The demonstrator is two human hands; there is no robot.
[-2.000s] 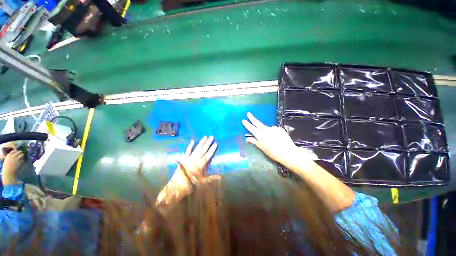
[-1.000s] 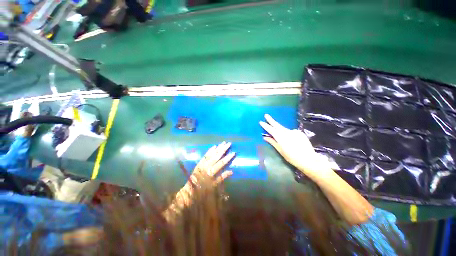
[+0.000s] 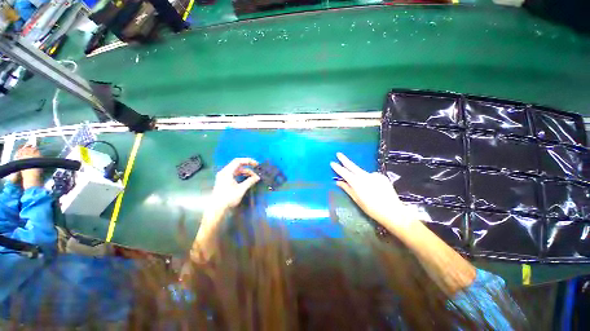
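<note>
My left hand (image 3: 231, 183) pinches the left edge of a black plastic housing (image 3: 272, 175) between thumb and fingers, over the blue film (image 3: 299, 152). A second black housing (image 3: 189, 167) lies on the green bench left of the film. My right hand (image 3: 370, 192) rests low over the film's right part, its fingers stretched and apart. A thin dark tip shows by its fingers; whether the hand grips it cannot be told. Loose hair in front of the camera blurs the lower middle and hides part of my left forearm.
A large glossy black blister tray (image 3: 498, 178) lies right of my right hand. A white box-shaped device (image 3: 92, 189) with cables stands at the left, beside a yellow tape line (image 3: 125, 187). A person's hands and blue sleeves are at the far left. A pale double rail (image 3: 272, 121) runs behind the film.
My left hand has moved up and left from the film and taken hold of the nearer housing, which is now further right on the film. My right hand keeps nearly the same pose.
</note>
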